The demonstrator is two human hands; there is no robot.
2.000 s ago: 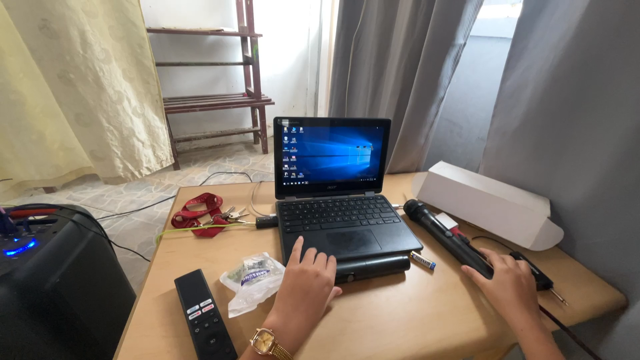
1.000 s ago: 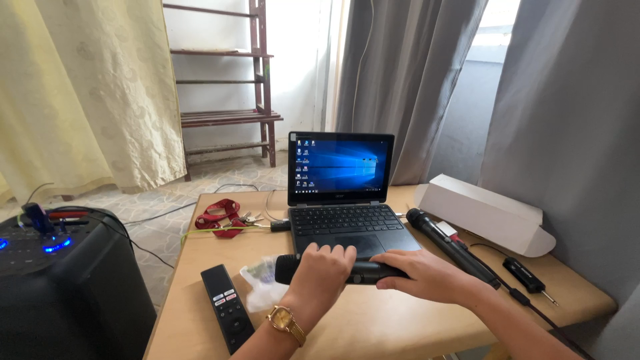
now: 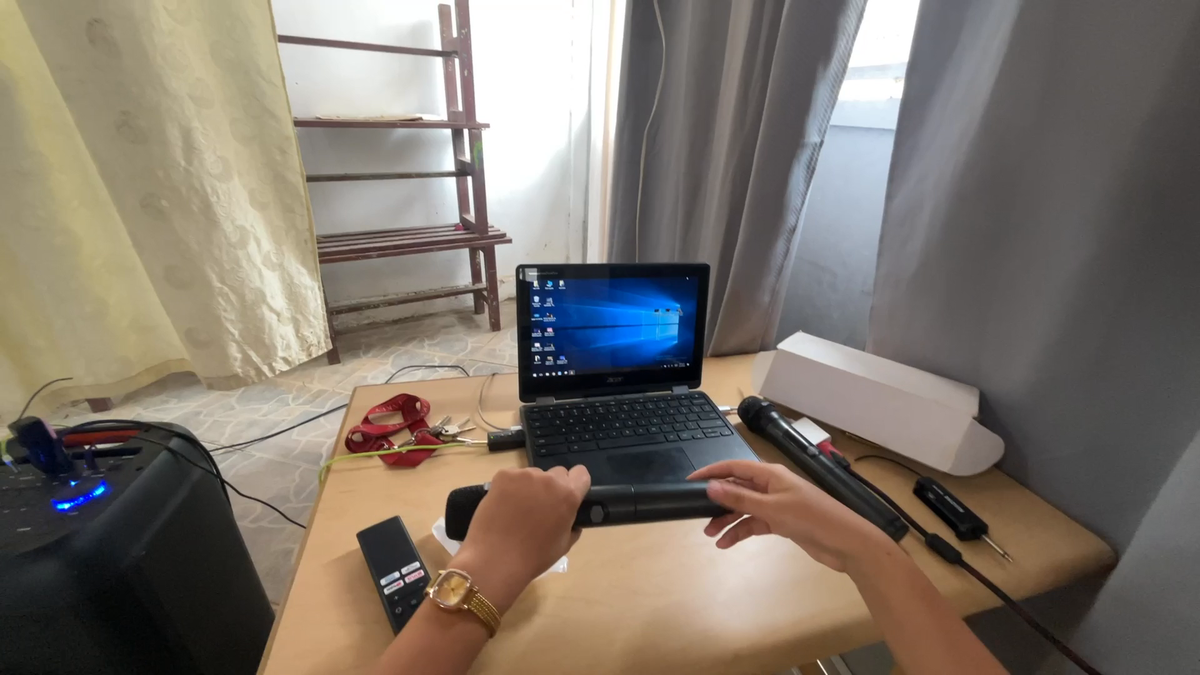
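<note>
My left hand (image 3: 530, 516) is wrapped around the head end of a black handheld microphone (image 3: 647, 502), which lies sideways in front of an open Acer laptop (image 3: 619, 441). A gold watch is on my left wrist. At the microphone's other end, my right hand (image 3: 783, 502) has its thumb and fingers about the tip. A second black microphone (image 3: 816, 464) rests on the table to the laptop's right. Under my left hand a clear plastic wrapper (image 3: 445, 536) is mostly hidden. Left of that hand lies a black remote control (image 3: 392, 567).
A red lanyard with keys (image 3: 398, 431) lies beside the laptop. To the right are an opened white box (image 3: 867, 403) and a black wireless adapter with a plug (image 3: 952, 509). A black speaker (image 3: 141, 562) stands left of the wooden table (image 3: 694, 600).
Two seconds ago my left hand rested beside the microphone before the laptop and my right was on the other microphone. Both hands are now on the nearer one. The view has shifted.
</note>
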